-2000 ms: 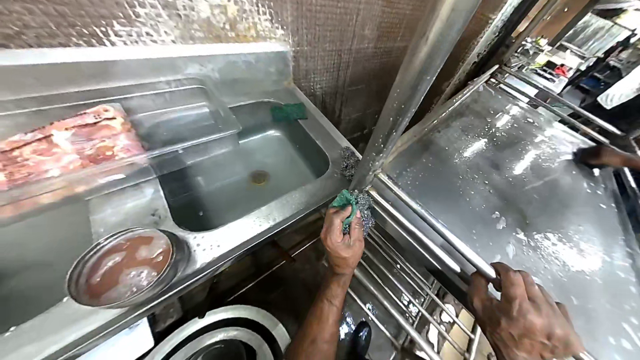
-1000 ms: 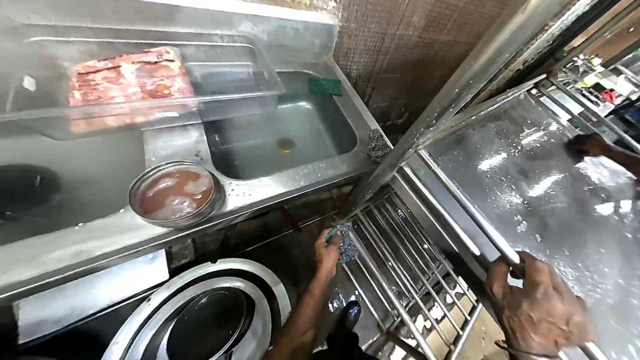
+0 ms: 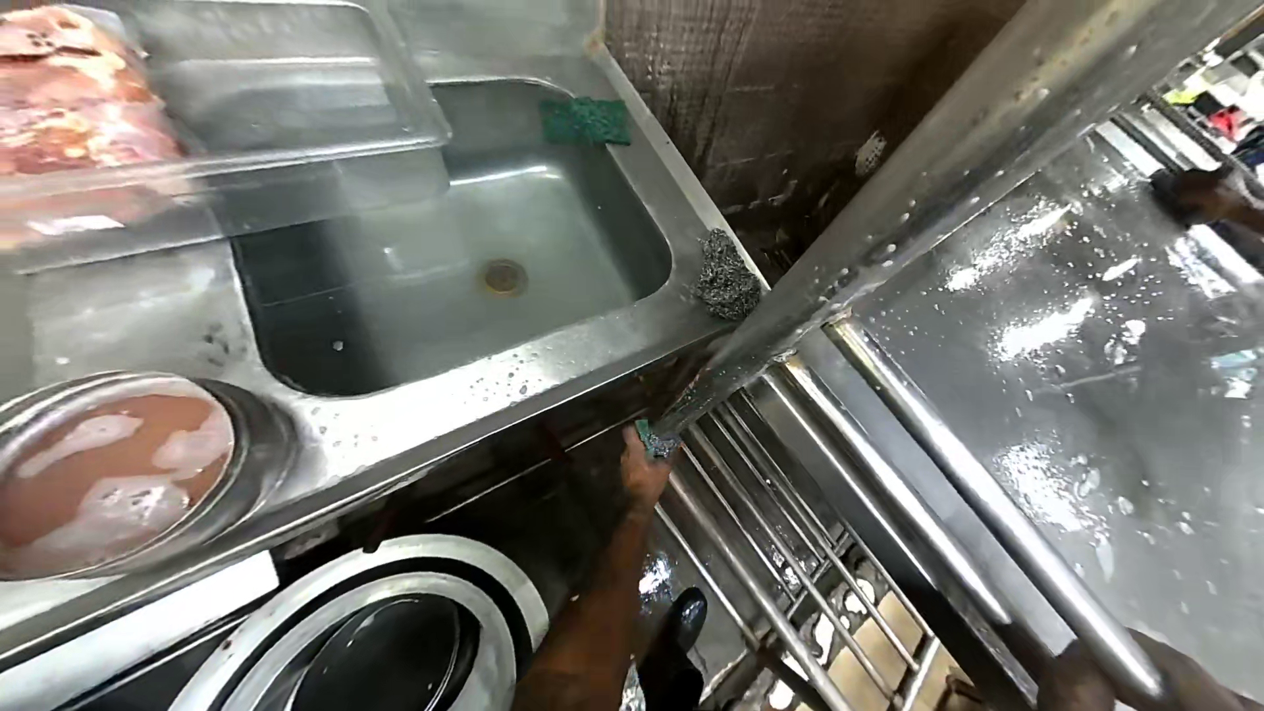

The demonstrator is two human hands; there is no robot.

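My left hand (image 3: 646, 472) reaches down below the sink's front edge and grips a green scouring pad with steel wool (image 3: 658, 441) against the lower part of a round metal post (image 3: 849, 227). At the bottom right my right hand (image 3: 1126, 676) is closed around the end of a steel rail (image 3: 997, 504) of the table, its fingers partly out of frame. Another wad of steel wool (image 3: 727, 276) lies on the sink's corner beside the post. A green scouring pad (image 3: 585, 120) hangs over the basin's far rim.
The steel sink (image 3: 583, 346) holds cloudy water. A clear tray (image 3: 296, 153) with raw meat (image 3: 74, 94) spans its left side, and a bowl of reddish liquid (image 3: 118, 474) stands nearer. Round pans (image 3: 395, 563) sit below. Another person's hand (image 3: 1200, 196) rests on the wet steel table (image 3: 1116, 395).
Two seconds ago my left hand held the pad and steel wool at the post near the rail's height; now it is lower on the post. The view has moved closer to the sink.
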